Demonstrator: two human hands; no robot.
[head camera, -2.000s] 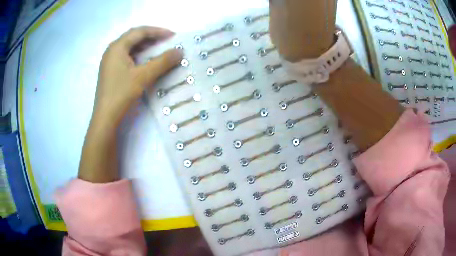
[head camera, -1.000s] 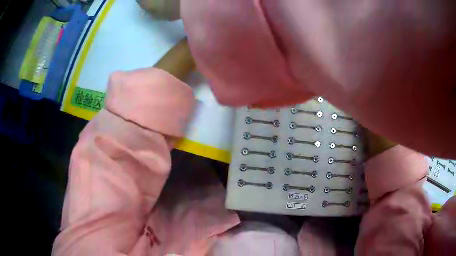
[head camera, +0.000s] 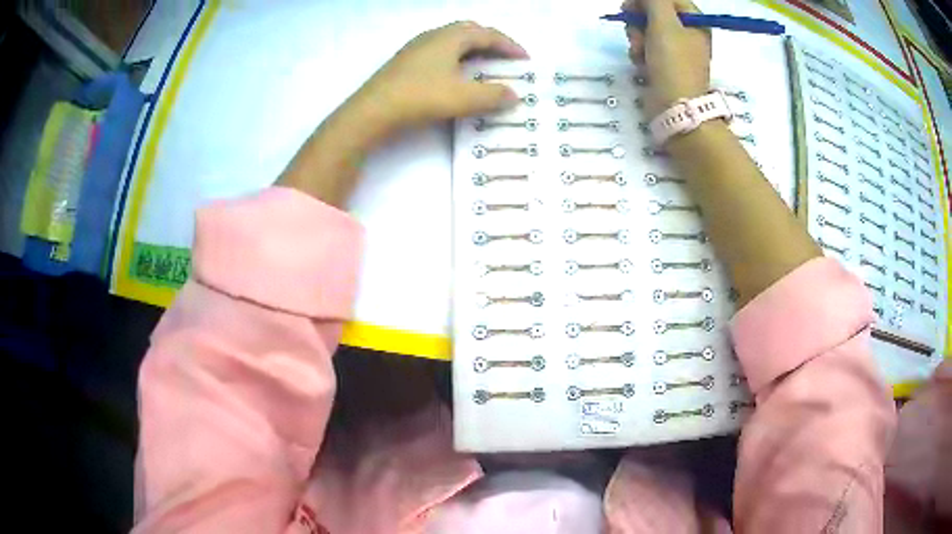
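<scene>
A white foam board lies in front of me, its lower end over the table's front edge. It bears rows of small wired round parts and two small labels near its lower edge. My left hand rests at the board's upper left corner, thumb and fingers apart, holding no separate part. My right hand, with a pale pink wristband, holds a dark blue pen above the board's top edge. My right forearm hides part of the right columns.
A second foam board with similar parts lies at the right. The white tabletop has yellow tape along its edges and a green label at the lower left. A blue holder with yellow sheets is at the far left. A pink sleeve shows at lower right.
The board, tilted two seconds ago, now lies nearly straight. The large pink sleeve that covered the upper view one second ago is gone. Both hands and the pen now show at the board's top.
</scene>
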